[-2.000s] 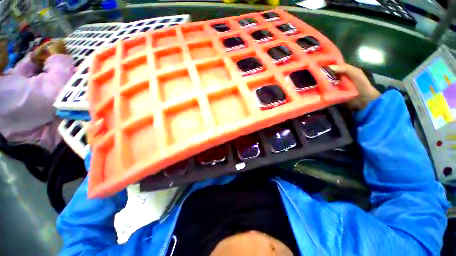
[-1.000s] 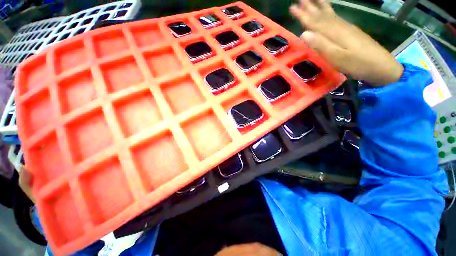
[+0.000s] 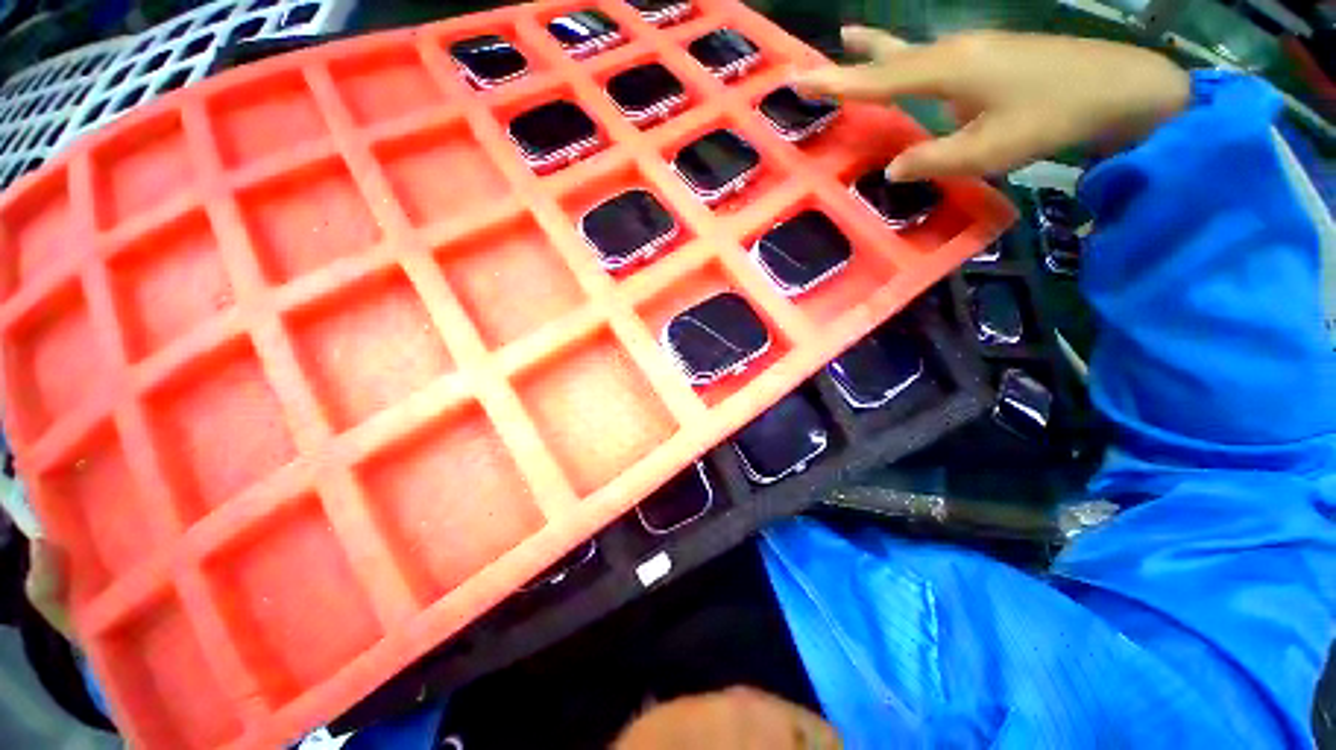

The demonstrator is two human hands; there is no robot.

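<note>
The red foam tray is tilted in front of me, with empty pockets at left. Dark-faced watches sit face up in its right-hand pockets. My right hand is over the tray's right side, fingers apart, with fingertips at two watches near the edge; contact is unclear. My left hand shows only as a small part at the tray's left edge, gripping it; the rest is hidden. A black foam tray with dark watches lies under the red one, partly covered.
A white tray grid with dark pockets is at the upper left. More watches sit in black pockets right of and below the red tray. My blue right sleeve fills the right side. A green bench surface lies behind the tray.
The red tray has shifted left and tilted. My right hand left its right edge, was raised beside it, and is now over the right-edge watches. The box at right is now out of view.
</note>
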